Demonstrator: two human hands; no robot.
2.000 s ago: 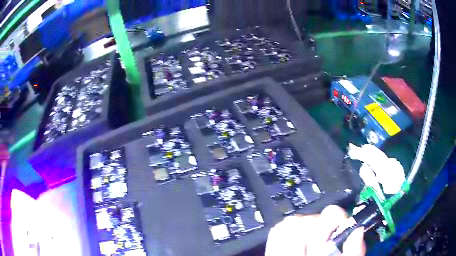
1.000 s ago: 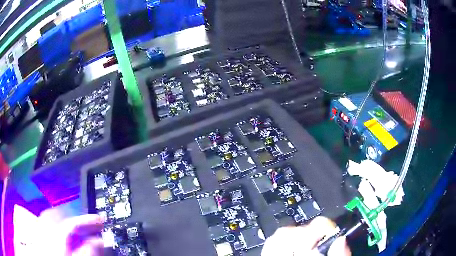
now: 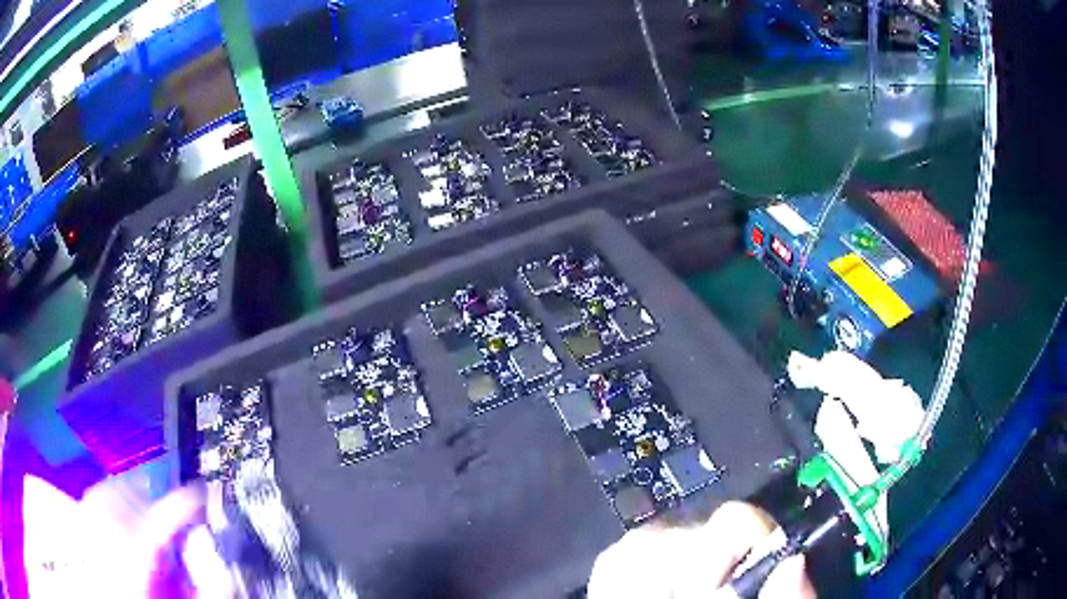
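Observation:
The black foam tray (image 3: pixel 386 515) lies in front of me with circuit boards in rows. One board (image 3: pixel 641 442) lies near my right hand. My left hand (image 3: pixel 146 544), blurred and washed out by glare, is at the tray's lower left. Its fingers are on a motion-blurred circuit board (image 3: pixel 267 527); the exact grip is unclear. My right hand (image 3: pixel 690 556), cut off by the bottom edge, holds the dark dispensing syringe (image 3: pixel 778 564) like a pen at the tray's right front. The green adapter (image 3: pixel 866 503) joins it to the clear air hose (image 3: pixel 962 298). The syringe tip is hidden.
A crumpled white wipe (image 3: pixel 860 410) lies beside the adapter. The blue dispenser box (image 3: pixel 837 275) stands at the right, with a red mesh-like block (image 3: pixel 919 228) behind it. More filled foam trays stand behind (image 3: pixel 690 193) and at left (image 3: pixel 152 363). A green post (image 3: pixel 263 123) rises between them.
The board in the tray's front middle has gone from its place. My left hand has come in from the left edge and is at a lower-left board. The right hand still holds the syringe.

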